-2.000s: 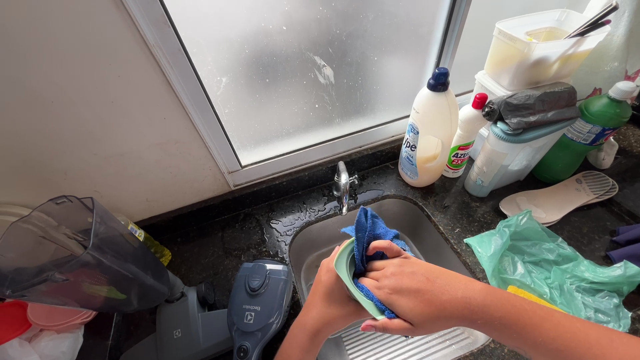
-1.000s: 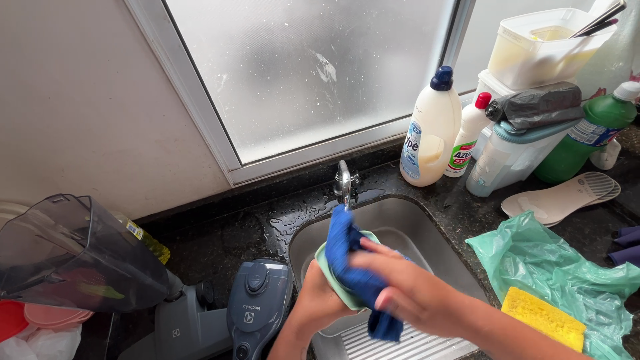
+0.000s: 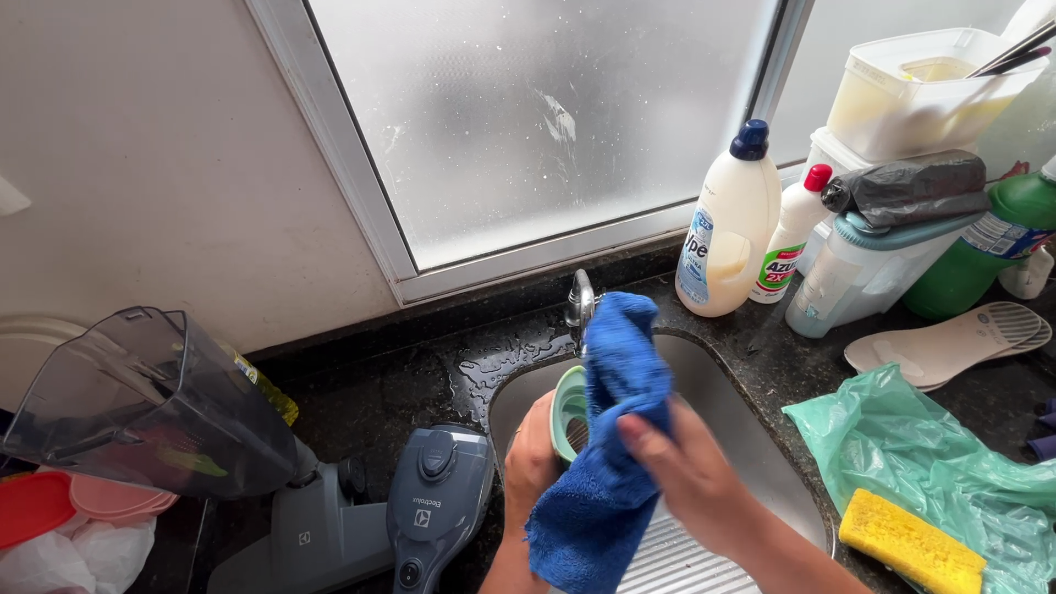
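My left hand (image 3: pixel 532 462) grips a pale green ring-shaped plastic part (image 3: pixel 568 417) by its outer side, over the steel sink (image 3: pixel 718 421). In my right hand (image 3: pixel 681 462) is a blue microfiber cloth (image 3: pixel 615 487), bunched at the thumb and hanging down beside the ring. The cloth's upper end stands in front of the chrome faucet (image 3: pixel 581 301) and hides part of it. Some of the ring's right side is covered by the cloth. Both the right hand and the cloth are slightly blurred.
Left of the sink lie a grey Electrolux vacuum unit (image 3: pixel 441 503) and a clear dark plastic container (image 3: pixel 165 404). A large white bottle (image 3: pixel 730 231), a red-capped bottle (image 3: pixel 792 231), a green plastic bag (image 3: pixel 916 445), a yellow sponge (image 3: pixel 912 540) and pale insoles (image 3: pixel 949 342) are at the right.
The cloth, pressed to the ring two seconds ago, now hangs loosely beside it in my right hand. My left hand has kept hold of the ring.
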